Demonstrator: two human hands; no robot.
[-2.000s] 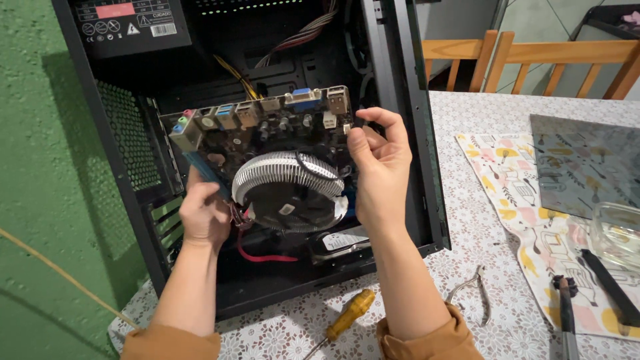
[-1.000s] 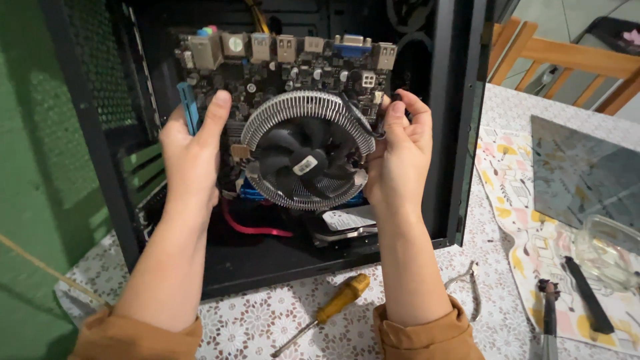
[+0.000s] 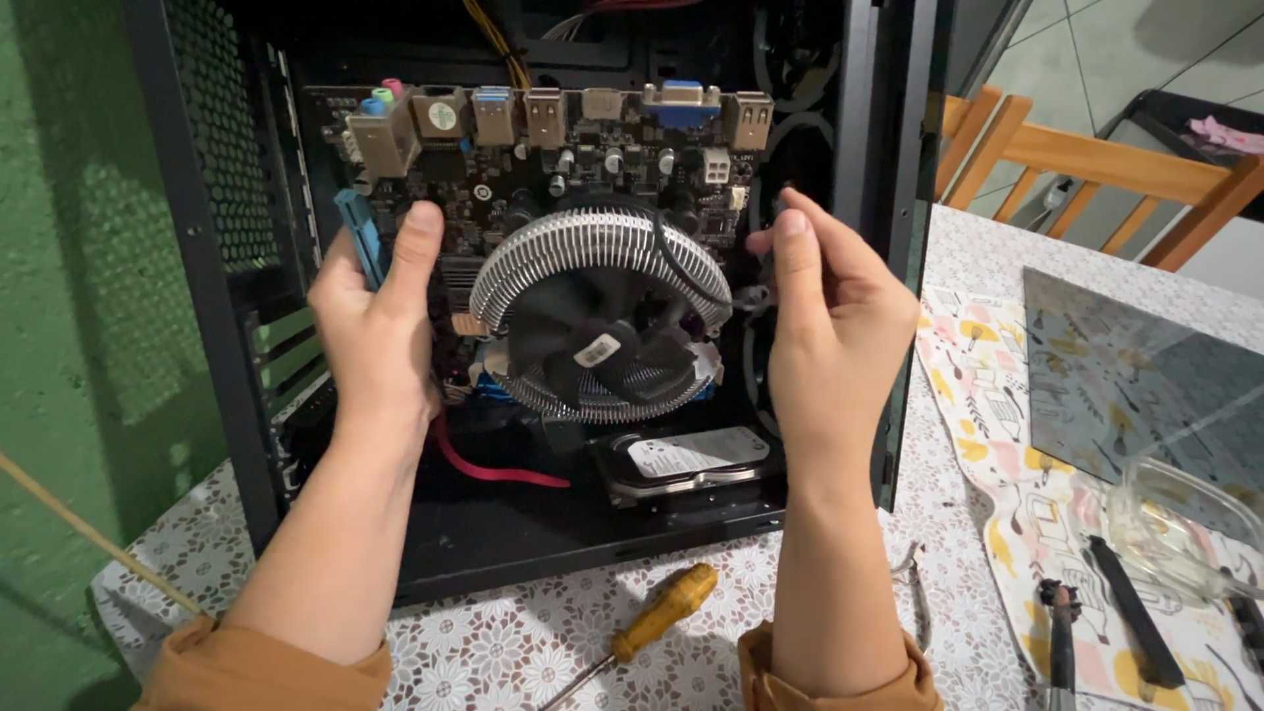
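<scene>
My left hand (image 3: 380, 316) grips the left edge of a computer motherboard (image 3: 583, 183), thumb on its face beside a blue slot (image 3: 360, 237). The board is inside an open black computer case (image 3: 494, 553), its row of ports along the top. A round silver heatsink with a black fan (image 3: 597, 326) is mounted on it. My right hand (image 3: 829, 296) is just off the board's right edge, thumb and index finger close together near a dark cable by the fan; whether they pinch anything is unclear. Below the fan lie a hard drive (image 3: 691, 459) and a red cable (image 3: 504, 474).
A yellow-handled screwdriver (image 3: 667, 612) lies on the lace-patterned tablecloth before the case, with pliers (image 3: 918, 592) near my right forearm. At right are a dark glass panel (image 3: 1145, 385), a clear plastic container (image 3: 1185, 513) and a black strip (image 3: 1136, 612). A green wall stands at left.
The motherboard, tilted two seconds ago, is now more level. My right hand held its right edge one second ago and has now come away from it. My left hand has kept its hold.
</scene>
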